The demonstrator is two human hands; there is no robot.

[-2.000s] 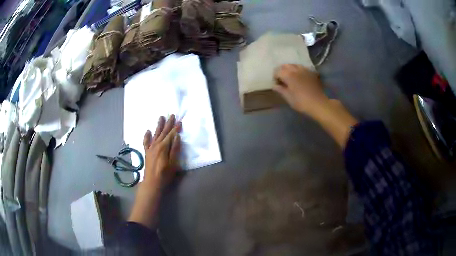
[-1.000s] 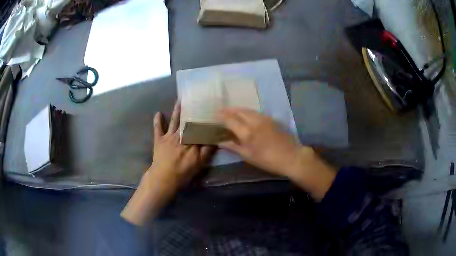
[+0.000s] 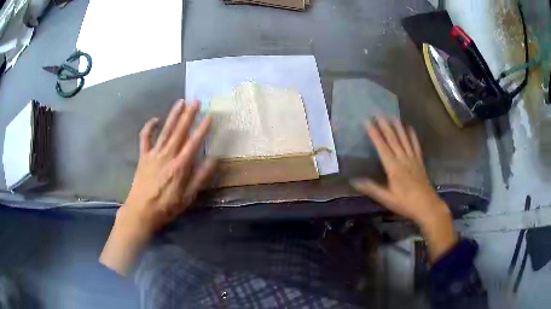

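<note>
A pale tan pocket piece (image 3: 278, 124) lies in front of me with a brown folded strip along its near edge. It rests on a white lining piece (image 3: 317, 81), which shows at the far side and both sides. My left hand (image 3: 172, 160) is spread over the left edge of the pieces, fingers apart and partly blurred; whether it touches them I cannot tell. My right hand (image 3: 402, 172) is open, its fingertips over the near part of the grey see-through template (image 3: 362, 108), right of the lining piece.
The steam iron (image 3: 462, 81) rests at the right, its hose and cable behind it. Scissors (image 3: 71, 73) lie by the white lining stack (image 3: 133, 36) at the far left. A finished stack (image 3: 21, 145) stands near left. The cut-piece stack (image 3: 272, 3) is cut off at the top edge.
The pocket piece and lining piece now lie in front of me, the brown near strip flat. My right hand has left the pocket piece and moved right to the template. The view has shifted.
</note>
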